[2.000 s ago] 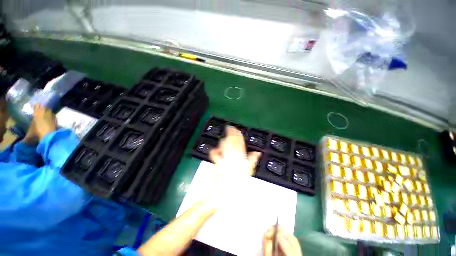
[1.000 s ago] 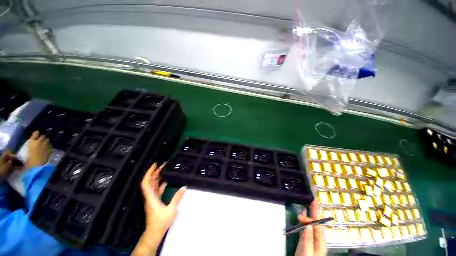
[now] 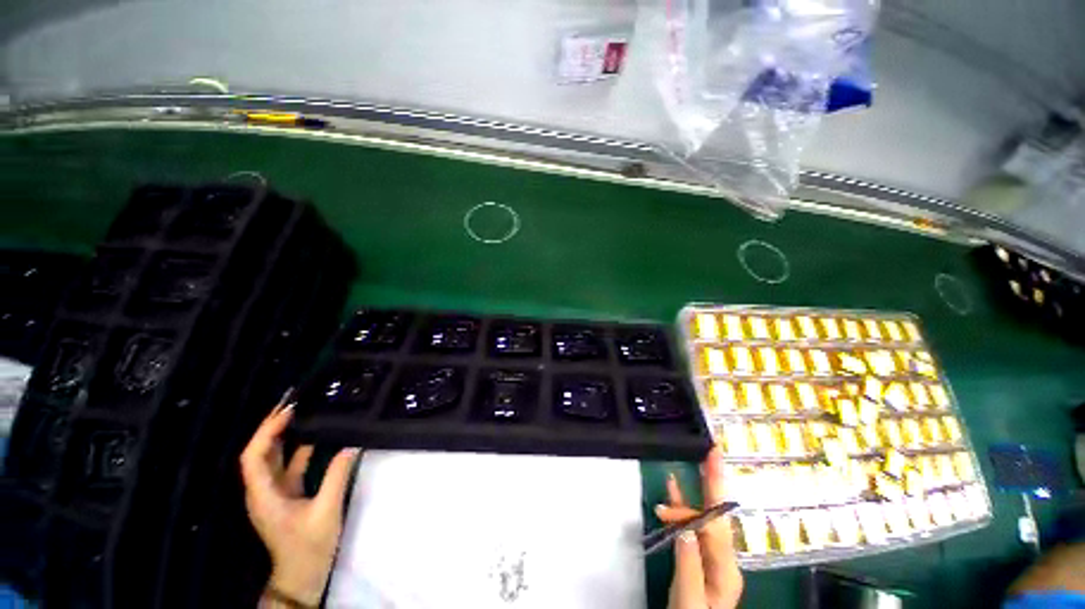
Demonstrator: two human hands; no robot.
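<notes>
A black foam tray (image 3: 506,443) with two rows of pockets, each holding a black housing (image 3: 514,338), lies in front of me. My left hand (image 3: 298,506) is at its front left corner, fingertips on its edge, thumb apart. My right hand (image 3: 702,535) holds dark tweezers (image 3: 688,527) and has a finger at the tray's front right corner. Whether the fingers grip the tray underneath is hidden. A white sheet (image 3: 476,523) lies right below the tray, with a cluster of tiny grey specks (image 3: 509,578) near its lower middle.
A tall stack of black foam trays (image 3: 155,357) stands at left. A clear tray (image 3: 978,512) of gold-and-white blocks, some loose on top, is at right. A plastic bag (image 3: 761,107) hangs on the back wall. A yellow tool (image 3: 271,118) lies on the back ledge. A blue sleeve shows at lower right.
The view has shifted. My left hand has moved from over the tray to its left corner, and my right hand from the sheet to its right corner. The tray now sits straighter above the sheet.
</notes>
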